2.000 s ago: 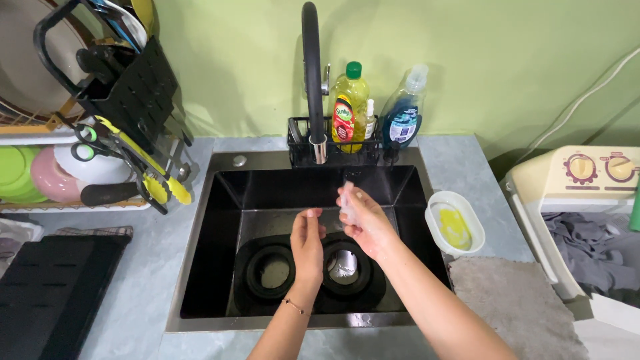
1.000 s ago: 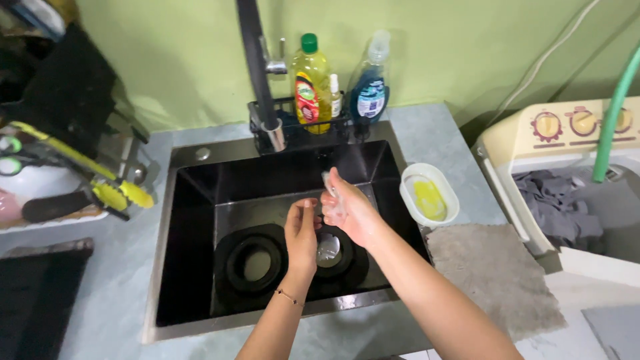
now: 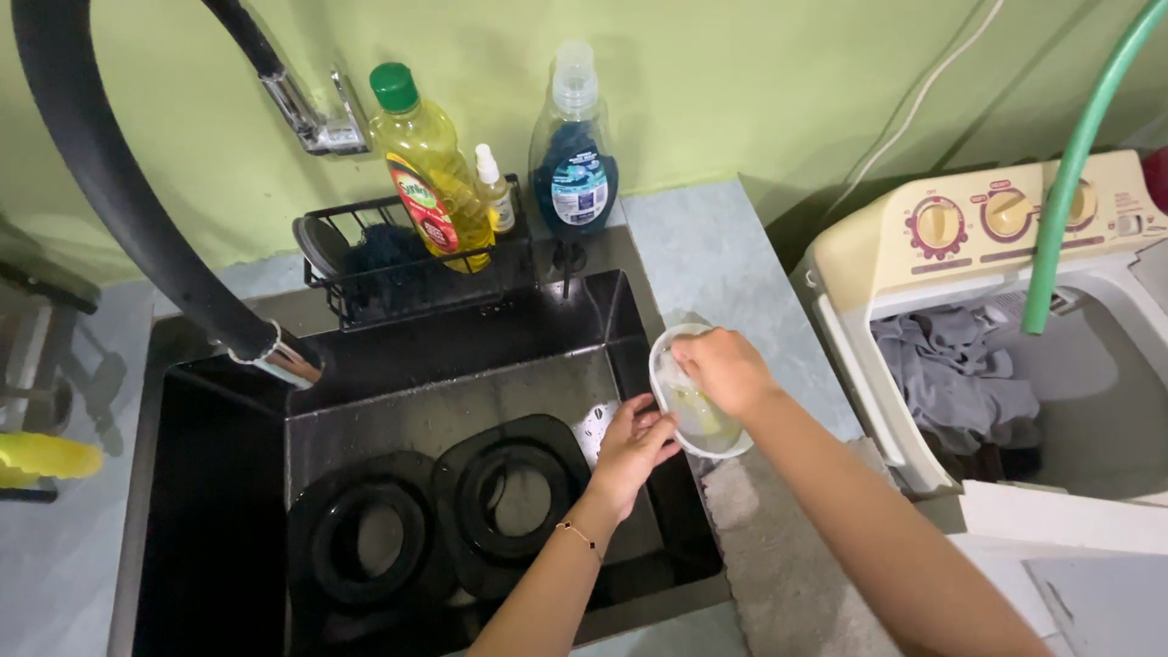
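Note:
My right hand (image 3: 725,370) reaches into a white plastic tub (image 3: 727,449) with yellow-green liquid or soap in it, its fingertips on something whitish, perhaps a mesh or sponge, partly hidden by the fingers. At the tub's left side, my left hand (image 3: 636,447) touches or holds the rim with its fingers. Two black ring-shaped parts with square outer plates, one at the left (image 3: 326,557) and one at the right (image 3: 566,465), lie side by side in the black sink (image 3: 210,511), to the left of my hands.
A black faucet (image 3: 119,201) arches over the sink's left side. Behind the sink stand a black wire caddy (image 3: 420,297), a yellow soap bottle (image 3: 438,182) and a blue soap bottle (image 3: 575,164). A grey cloth (image 3: 794,557) lies right of the sink, near a washing machine (image 3: 858,246) and green hose (image 3: 1072,182).
Both hands have moved from above the sink to the white tub at its right. My right hand is now inside the tub. The view has shifted to the right and nearer.

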